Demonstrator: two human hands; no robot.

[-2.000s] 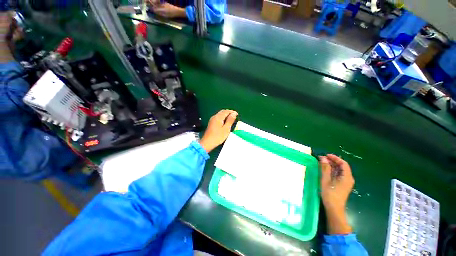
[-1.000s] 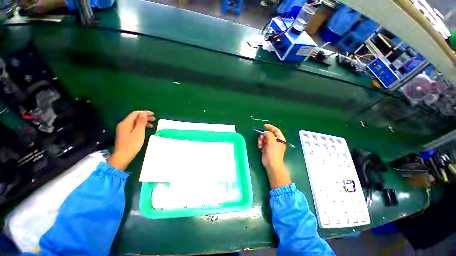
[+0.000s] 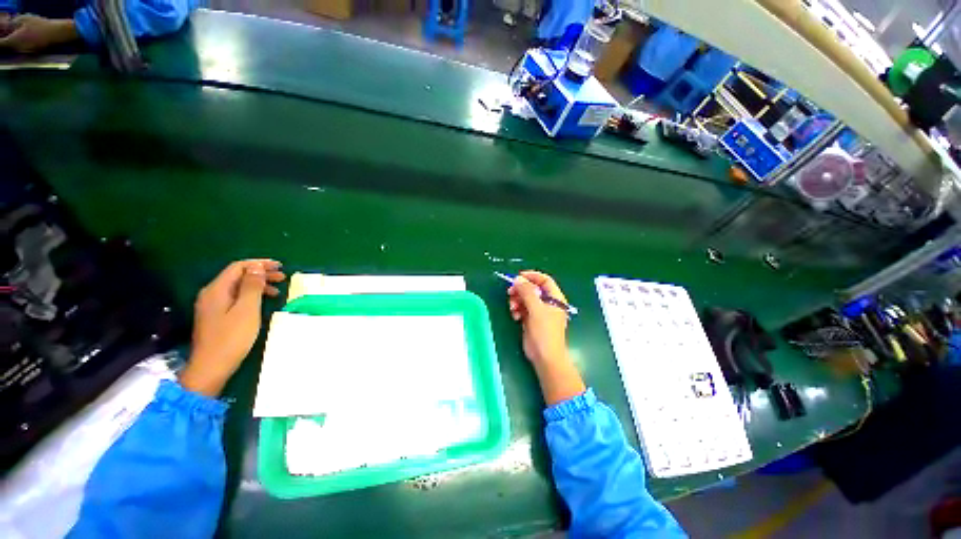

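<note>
A shallow green tray (image 3: 493, 395) stands on the green bench. A white sheet (image 3: 364, 363) lies over its upper part, and overexposed white pieces (image 3: 348, 444) lie below it in the tray. Another pale sheet (image 3: 379, 284) shows behind the tray's far rim. My left hand (image 3: 230, 316) is just left of the tray, fingers near its far left corner, with nothing visible in it. My right hand (image 3: 541, 321), right of the tray, holds thin tweezers (image 3: 559, 303) like a pen, pointing left. The tweezers' exact shape is hard to tell.
A white compartment tray (image 3: 674, 368) with one dark part stands at the right, beside a black cable bundle (image 3: 738, 342). A white oblong pack (image 3: 90, 453) and a black fixture (image 3: 63, 326) are at the left. A blue machine (image 3: 569, 105) stands across the bench.
The view has swung right, showing the compartment tray fully. My left hand has come off the sheet and tray corner. My right hand has moved away from the tray's right rim, and the tweezers now show.
</note>
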